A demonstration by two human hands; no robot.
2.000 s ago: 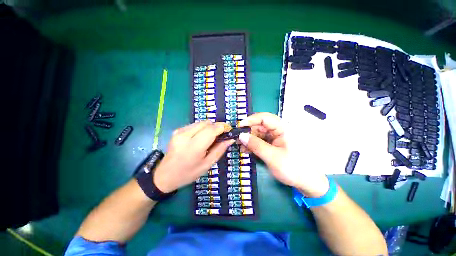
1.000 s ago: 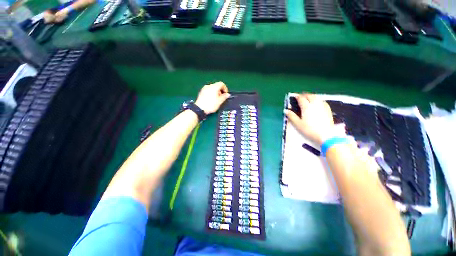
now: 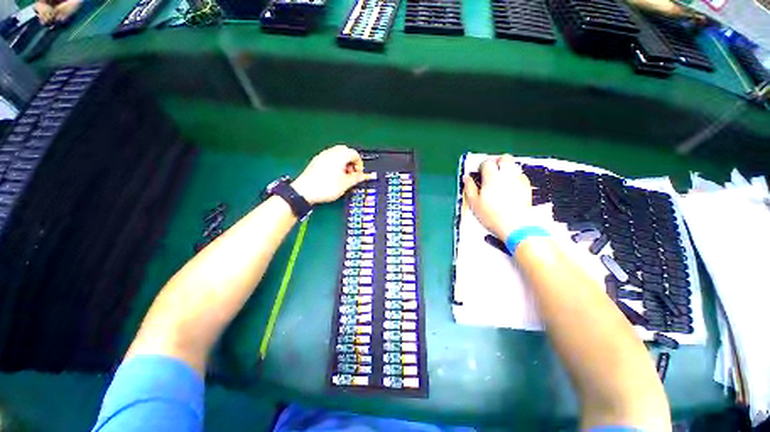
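Note:
The black foam tray (image 3: 379,278) lies in front of me with two columns of circuit board assemblies (image 3: 400,253), green and white. My left hand (image 3: 331,175) is at the tray's top left, its fingertips at the upper end of the left column; whether they grip a board cannot be told. My right hand (image 3: 500,198) is over the top left corner of the white sheet (image 3: 498,291), fingers bent down at black plastic housings (image 3: 646,236). Its fingertips are partly hidden, so a grip cannot be told.
A tall black tray stack (image 3: 80,228) stands at left. Loose black units (image 3: 213,226) lie beside it, left of the yellow tape line (image 3: 284,291). White papers (image 3: 733,261) are at far right. The raised green shelf holds more trays (image 3: 433,15). Other people's hands show at the back.
Both hands were together on a black unit over the tray, then parted. Since the last earlier frame, my left hand has moved from the tray's top edge to the left column's upper end; the view has shifted.

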